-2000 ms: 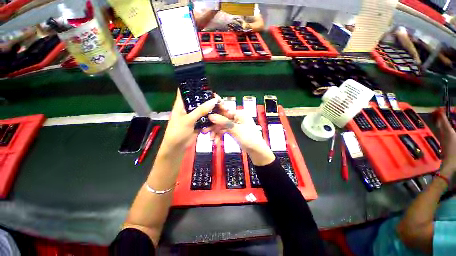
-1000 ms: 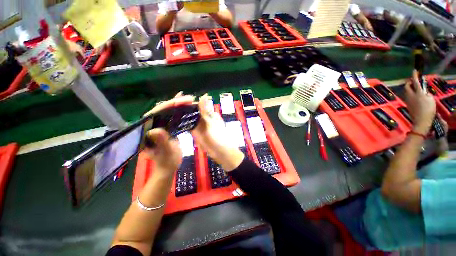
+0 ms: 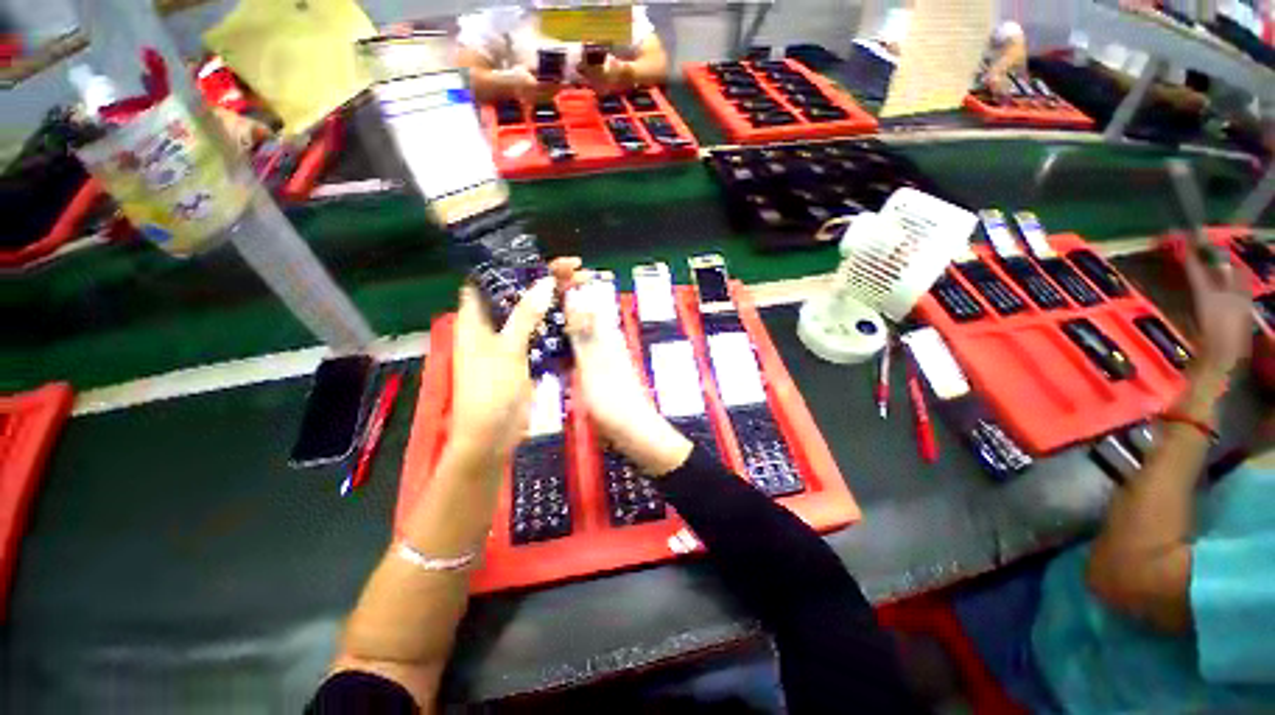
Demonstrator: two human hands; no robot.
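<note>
An open flip phone [image 3: 492, 252] is held above the red tray's left side, its lit screen at the upper left and its black keypad below. My left hand [image 3: 490, 366] is around the keypad half from below and left. My right hand [image 3: 599, 360] is against the right side of the keypad half, its fingers partly hidden; I cannot tell how firmly it touches. The red tray [image 3: 825, 482] holds several open flip phones [image 3: 755, 433] with white screens above black keypads. My forearms hide parts of the tray.
A smartphone [image 3: 333, 409] and red pen [image 3: 372, 433] lie left of the tray. A cream fan [image 3: 895, 259], red pens [image 3: 920, 412] and an open phone [image 3: 965, 398] are at right. A person's arm [image 3: 1168, 433] is far right. A pen cup [image 3: 168, 175] hangs upper left.
The held phone was turned sideways with its screen toward the lower left one second ago; now it is upright, screen facing me. The smartphone at left shows fully again.
</note>
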